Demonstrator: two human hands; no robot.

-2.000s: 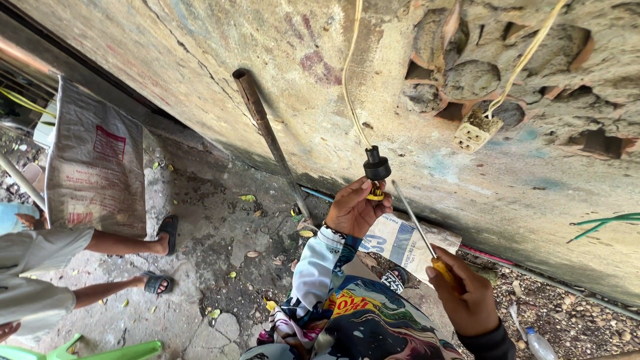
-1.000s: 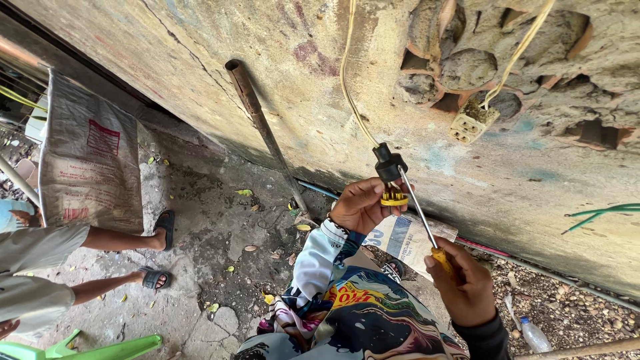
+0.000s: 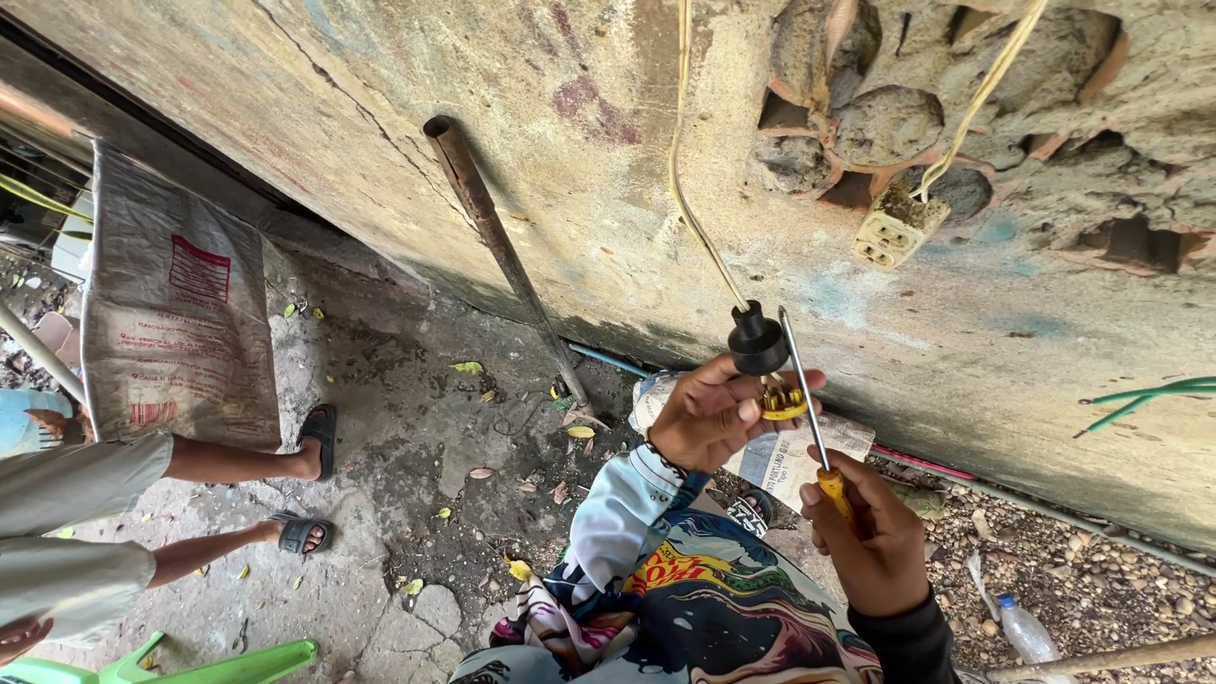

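Note:
My left hand [image 3: 708, 413] holds the yellow inner part [image 3: 783, 403] of an electrical plug or socket, its metal contacts showing. Just above it the black plug housing [image 3: 758, 340] hangs on a cream two-wire cable [image 3: 676, 161] that runs up the wall. Wire ends pass from the housing toward the yellow part. My right hand [image 3: 869, 532] grips a screwdriver [image 3: 807, 389] by its yellow handle, the shaft pointing up beside the yellow part and the tip right of the black housing.
A dirty outlet block [image 3: 901, 224] hangs by wires on the wall. A rusty pipe [image 3: 503, 237] leans there. Green wires [image 3: 1154, 391] jut out at right. Another person in sandals [image 3: 306, 534] stands at left by a woven sack [image 3: 180, 313]. A plastic bottle [image 3: 1028, 632] lies on gravel.
One second ago the screwdriver's shaft crossed at the black housing; now its tip is to the right of it. The yellow part now shows more of its contacts.

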